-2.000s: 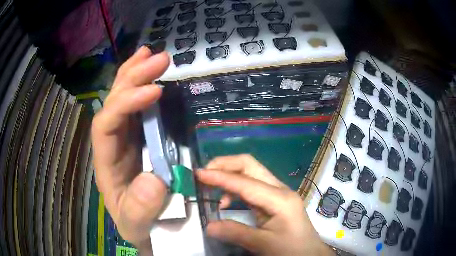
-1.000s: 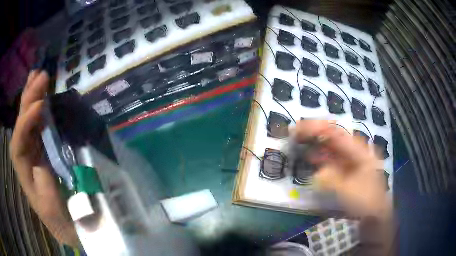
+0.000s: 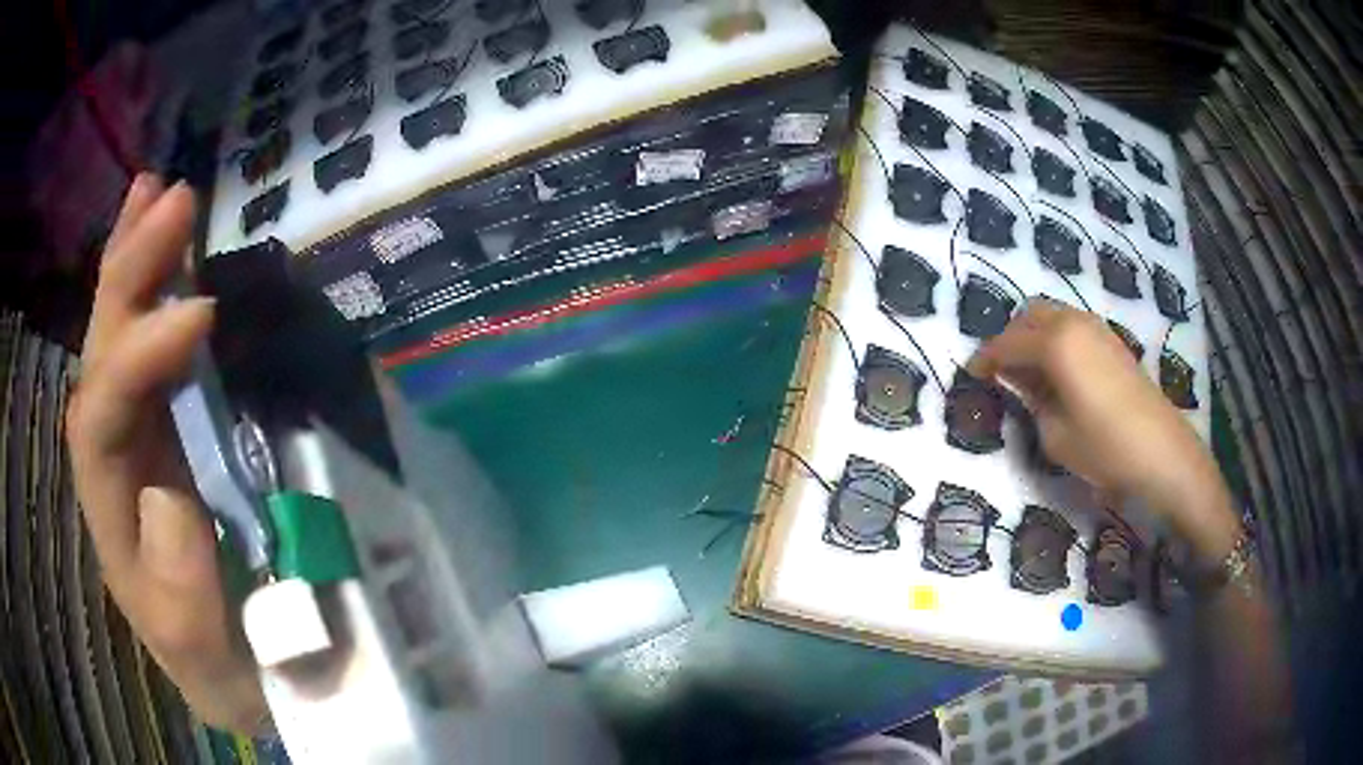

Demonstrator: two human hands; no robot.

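My left hand [image 3: 142, 463] is curled around the grey fixture lever [image 3: 221, 448] of the test fixture [image 3: 351, 688] at the left. Green tape [image 3: 311, 538] wraps the fixture just above the white contact block [image 3: 286, 622]. No leads show at the block. My right hand [image 3: 1099, 392] is over the foam tray [image 3: 994, 620], fingertips bent down at the upper edge of a black speaker unit [image 3: 976, 414] in the second row from the front. The fingers and palm hide the pockets beside it, and whether they grip the speaker or its lead cannot be told.
A stacked full tray block [image 3: 598, 187] stands at the back. A loose white block [image 3: 606, 614] lies on the green mat [image 3: 598, 463]. A small sheet with dark spots [image 3: 1039, 725] is at the lower right. Rows of edged sheets [image 3: 1271, 314] line both sides.
My right hand has left the contact block and moved right to the tray's front row, then farther back to the second row. The view has turned right. My left hand stays on the lever.
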